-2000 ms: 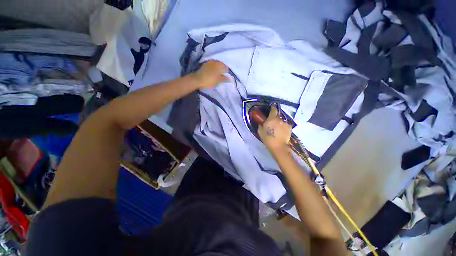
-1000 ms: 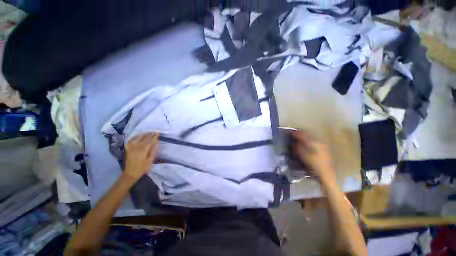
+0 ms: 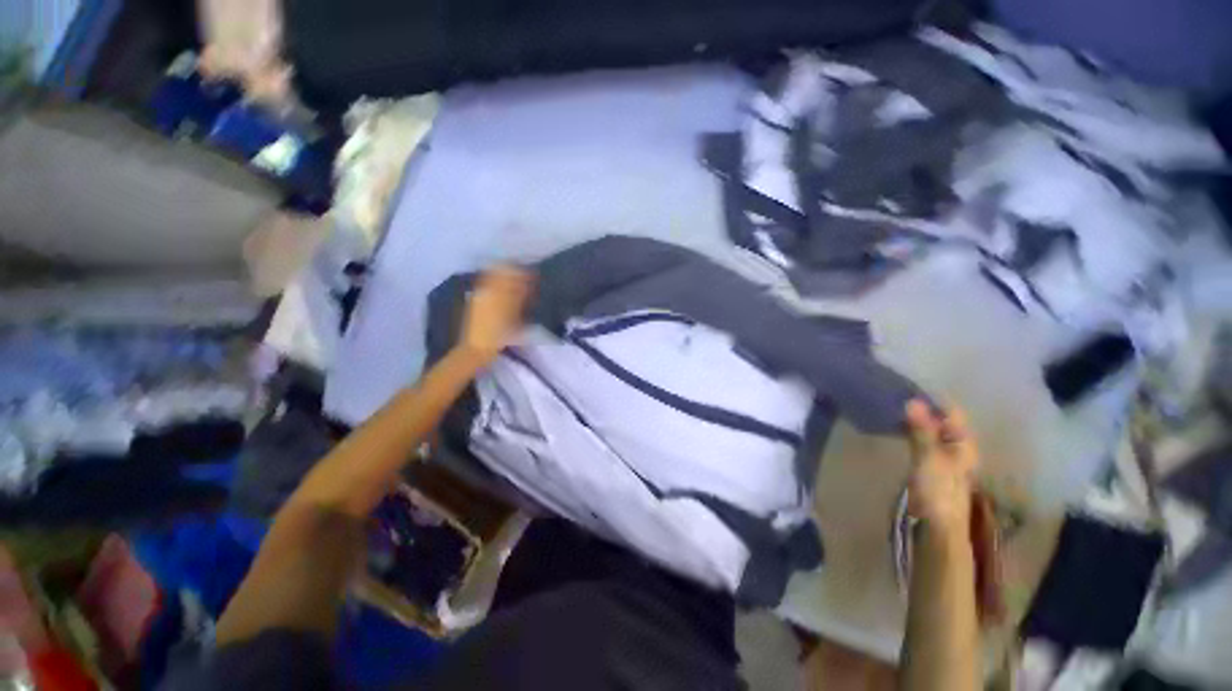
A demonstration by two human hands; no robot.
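The garment in work (image 3: 689, 371), white with dark seam lines, lies on the pressing table, a wide dark grey panel folded over its far side. My left hand (image 3: 497, 308) grips the garment at its far left part. My right hand (image 3: 942, 452) pinches the right end of the dark grey panel. The steam iron (image 3: 989, 547) stands beside and partly behind my right wrist, blurred; no hand holds it.
A heap of grey and white pieces (image 3: 892, 149) lies at the far right. A smartphone (image 3: 1089, 369) and a black square pad (image 3: 1097, 581) are at the right. A long black roll (image 3: 595, 34) runs behind the table (image 3: 541, 149). An open box (image 3: 466, 567) is at lower left.
My right hand has let go of the iron and taken hold of the dark grey panel. The panel is now folded over the white cloth, covering the pocket area. The view has turned.
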